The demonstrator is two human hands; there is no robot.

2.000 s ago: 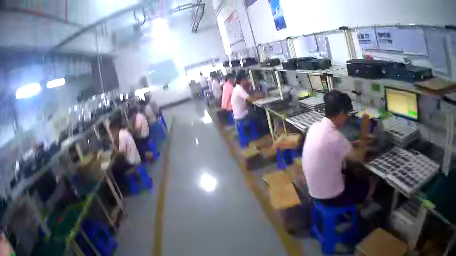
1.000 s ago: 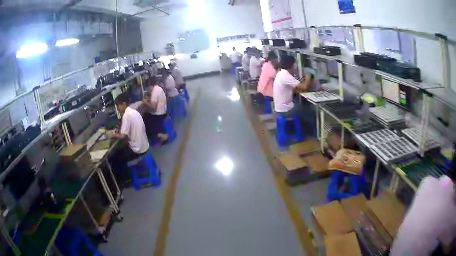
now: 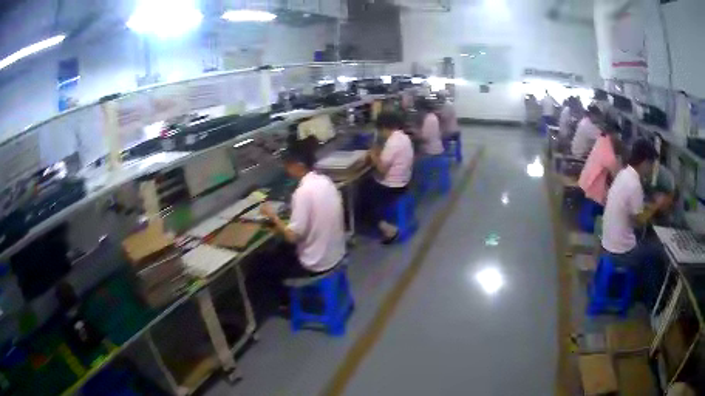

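Neither of my hands shows in the head view. Nearest in front of me on the left is a long workbench with a green top (image 3: pixel 124 313). On it stand a stack with a brown cardboard top (image 3: pixel 149 244), a white flat sheet or tray (image 3: pixel 207 261) and a flat brown sheet (image 3: pixel 236 234). A person in a pale pink top (image 3: pixel 318 216) sits at this bench on a blue stool (image 3: pixel 320 300), arms over the bench. The picture is blurred, so small parts cannot be told.
A grey glossy aisle (image 3: pixel 441 309) with yellow floor lines runs ahead. More seated workers line both sides. At the right, a worker in a white top (image 3: pixel 623 213) sits on a blue stool (image 3: pixel 611 285), near cardboard-topped stacks (image 3: pixel 597 374) on the floor. Dark boxes stand on upper shelves.
The view has turned left and moved forward along the aisle. The left bench and its seated worker are larger and nearer the middle; the nearest right-hand worker has left the picture.
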